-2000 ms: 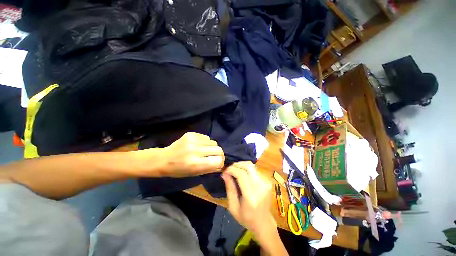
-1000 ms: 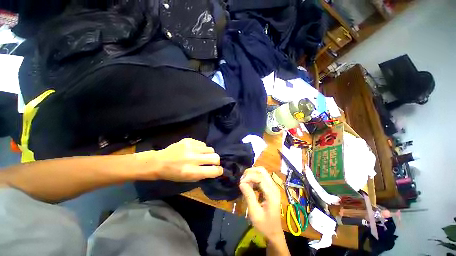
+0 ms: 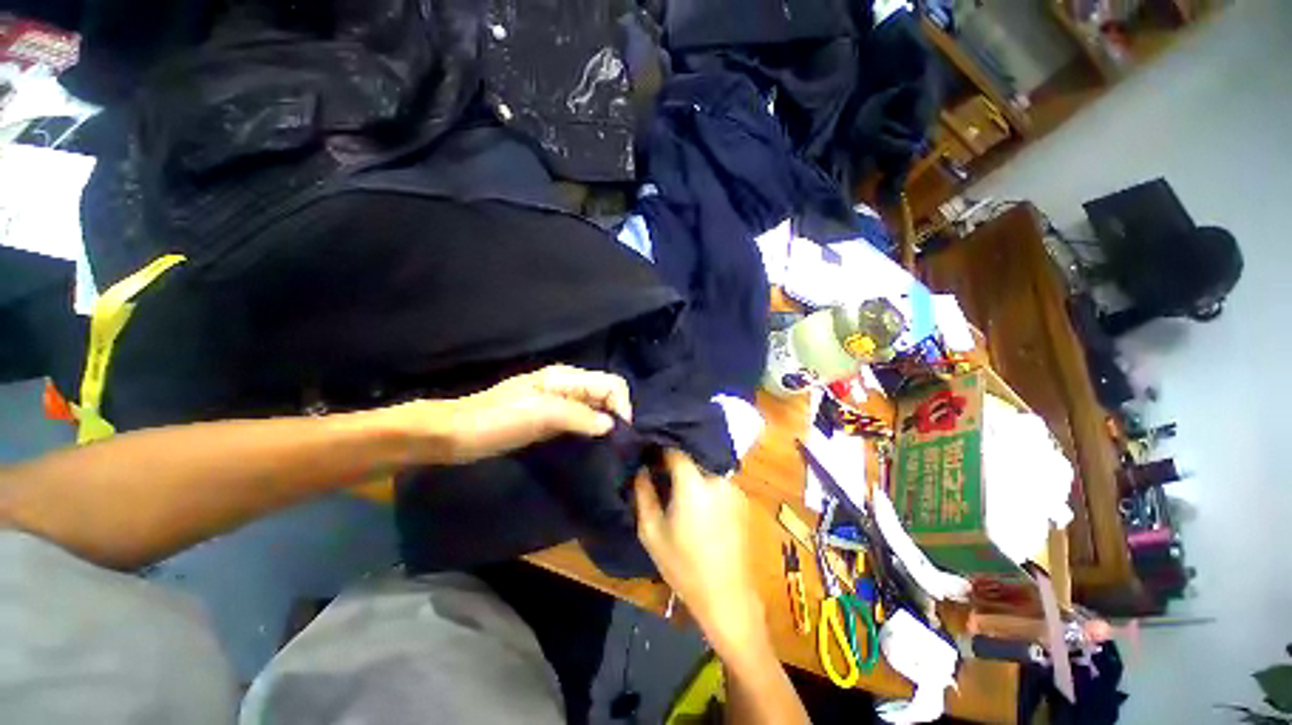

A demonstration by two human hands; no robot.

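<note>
A black garment (image 3: pixel 411 283) lies over the table's front edge, its end bunched at centre. My left hand (image 3: pixel 546 409) pinches the dark cloth (image 3: pixel 602 475) from the left with its fingertips. My right hand (image 3: pixel 694 524) is against the same cloth from the right, close beside my left fingertips, with its fingertips partly hidden in the folds. I cannot make out a needle or other tool in either hand.
Scissors with yellow and green handles (image 3: pixel 846 637) lie at the right of the table (image 3: pixel 765 489). Behind them are a jar (image 3: pixel 819 350), papers and a green and red carton (image 3: pixel 941 475). A navy garment (image 3: pixel 709 213) and a glossy black jacket (image 3: pixel 560 85) lie behind the work. A yellow strip (image 3: pixel 106 340) hangs at left.
My right hand was drawn away from the cloth a second ago. It has moved left and is back against the cloth beside my left hand, which still pinches it.
</note>
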